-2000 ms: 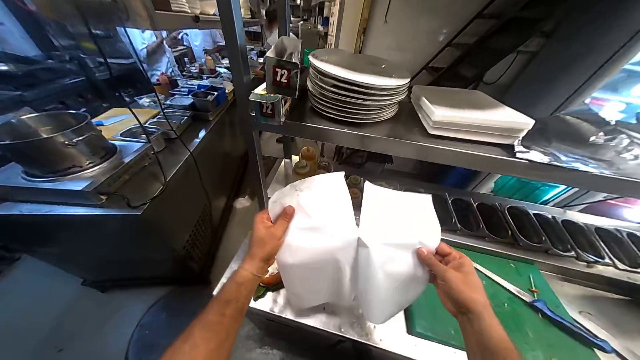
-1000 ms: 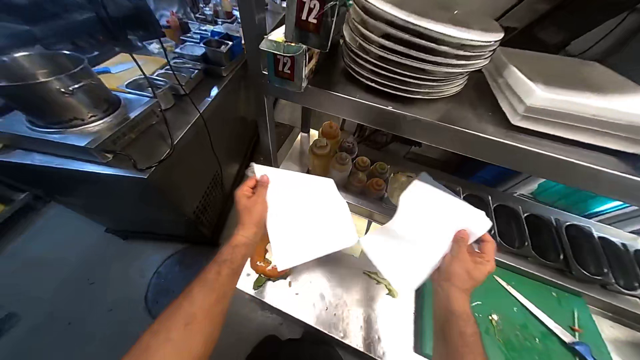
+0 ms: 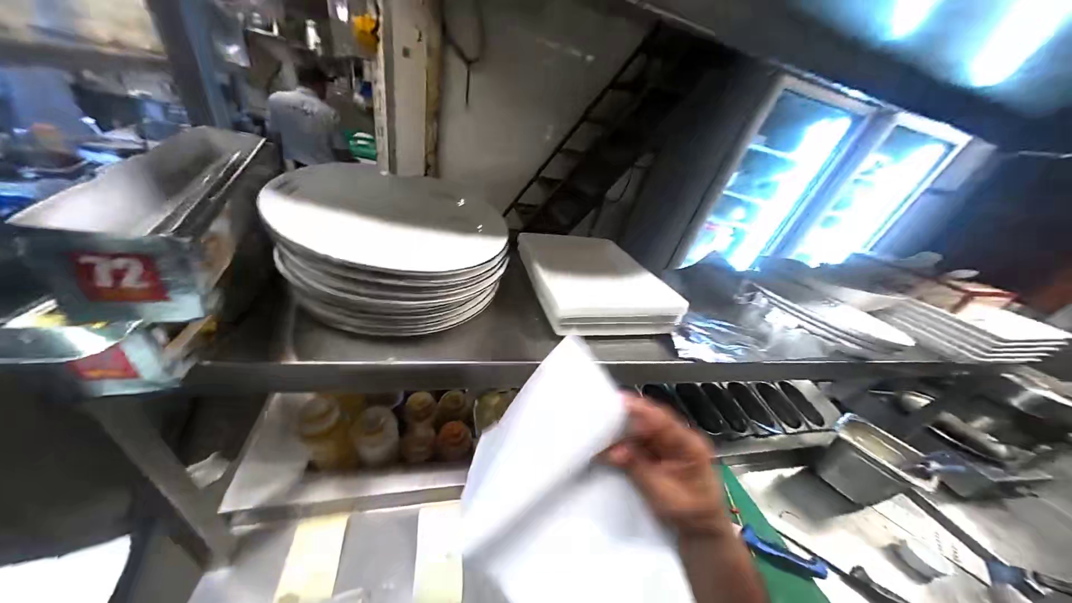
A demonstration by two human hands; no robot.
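Note:
My right hand [image 3: 670,461] pinches the edge of a folded white paper sheet [image 3: 557,494] between thumb and fingers, just below the steel shelf's front edge. The paper is blurred and runs out of the bottom of the view. My left hand is out of view. Right of my right hand lies a green cutting board [image 3: 775,561] with a blue-handled knife [image 3: 783,553] on it. Behind the paper, squeeze bottles [image 3: 377,435] stand on a lower ledge.
The steel shelf [image 3: 519,373] crosses at mid-height, bearing stacked round plates [image 3: 385,243], rectangular white plates [image 3: 603,285], boxes [image 3: 134,260] at left and foil [image 3: 712,335]. Black inserts [image 3: 737,408] sit beneath it. A metal container [image 3: 875,452] stands at right. A person [image 3: 303,126] is in the background.
My left hand has gone out of view; one second ago each hand held a white sheet. My right hand still holds paper. The view has swung up and to the right.

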